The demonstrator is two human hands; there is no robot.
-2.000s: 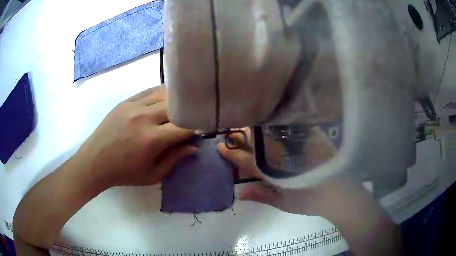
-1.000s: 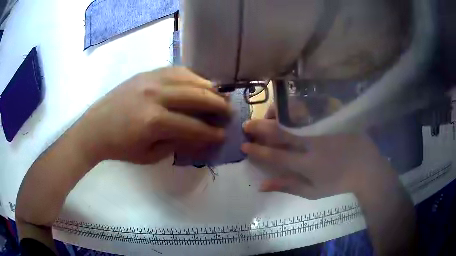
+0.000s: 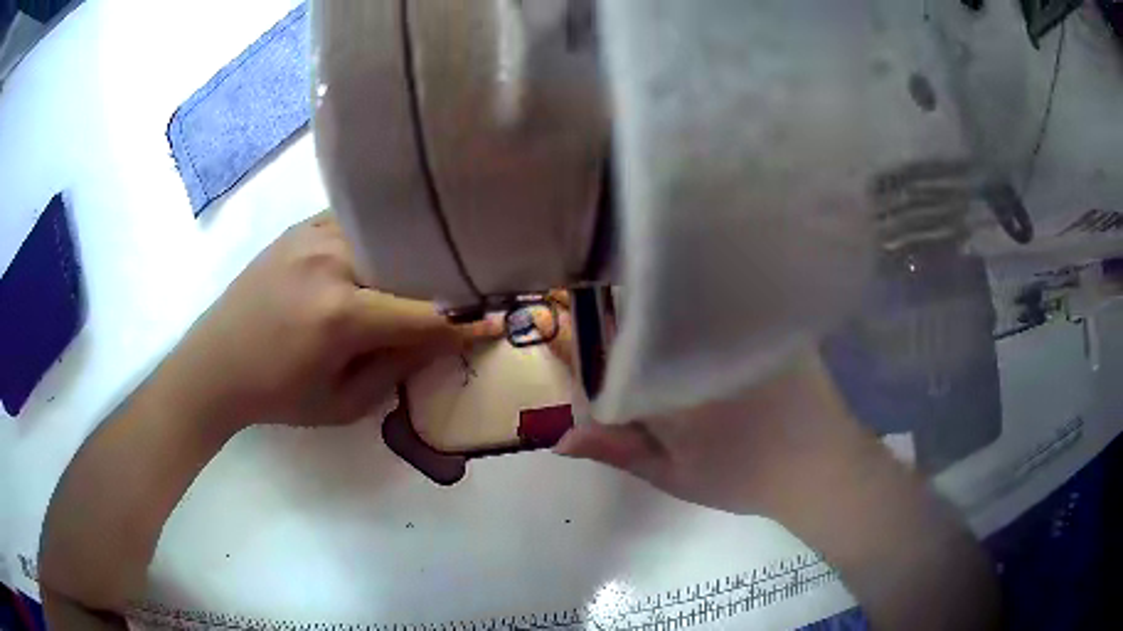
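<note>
The whitish sewing machine head (image 3: 493,148) fills the upper middle and hides most of the needle area. A small dark wire finger guard (image 3: 532,323) shows under its lower edge. My left hand (image 3: 333,327) reaches in from the left, fingertips beside the guard under the head. My right hand (image 3: 690,444) lies right of the guard, partly behind the pale eye guard frame, thumb near the red mark. The cream machine bed (image 3: 474,413) shows bare in front of the fingertips, with loose thread on it. Any fabric at the fingertips is hidden.
A sewn grey-blue flap (image 3: 246,109) lies at upper left. A dark navy stack (image 3: 43,302) lies at far left. The red mark (image 3: 546,425) and a brown corner piece (image 3: 422,450) are at the bed's front. Grey-navy pieces (image 3: 942,370) lie at right. A printed ruler (image 3: 714,604) runs along the front edge.
The navy flap piece that lay between my hands is no longer visible in front of the guard, exposing the bed and red mark. The view has shifted and my hands remain beside the guard.
</note>
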